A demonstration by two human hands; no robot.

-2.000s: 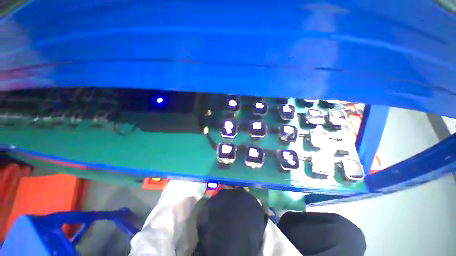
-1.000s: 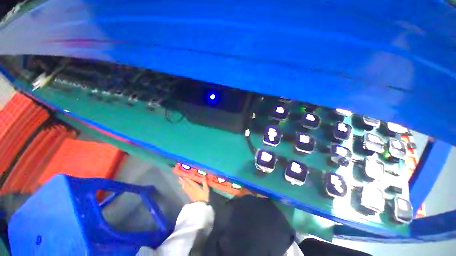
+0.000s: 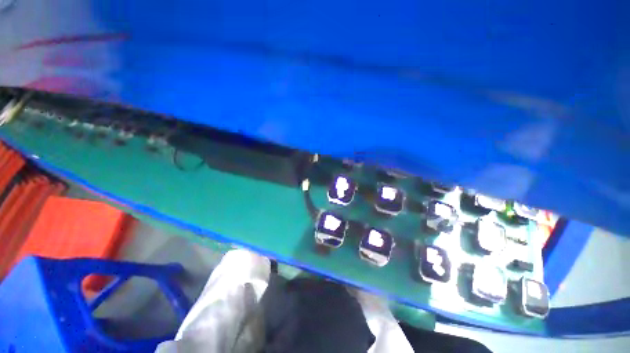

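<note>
Both my hands are hidden below the front edge of the green shelf [image 3: 228, 196]. Only my white left sleeve [image 3: 228, 296] and part of my white right sleeve [image 3: 385, 323] show, either side of my dark-clad knee. What my hands hold cannot be seen. Nearest in front of me, lit smartwatch units stand in rows on the right part of the shelf. One watch [image 3: 376, 245] with a white mark on its black screen is in the front row. The watches further right look washed out by glare.
A blue rack beam [image 3: 331, 83] crosses the top, close to me. A black box [image 3: 255, 162] with a dark cable lies at the shelf's back. A blue stool [image 3: 38, 303] stands at lower left, near stacked red-orange trays [image 3: 76, 231]. A blue upright [image 3: 570, 248] is at right.
One second ago my left hand was on a red-orange tray of lit watches below the shelf edge; now hand and tray are out of sight. The view has shifted and the beam covers more.
</note>
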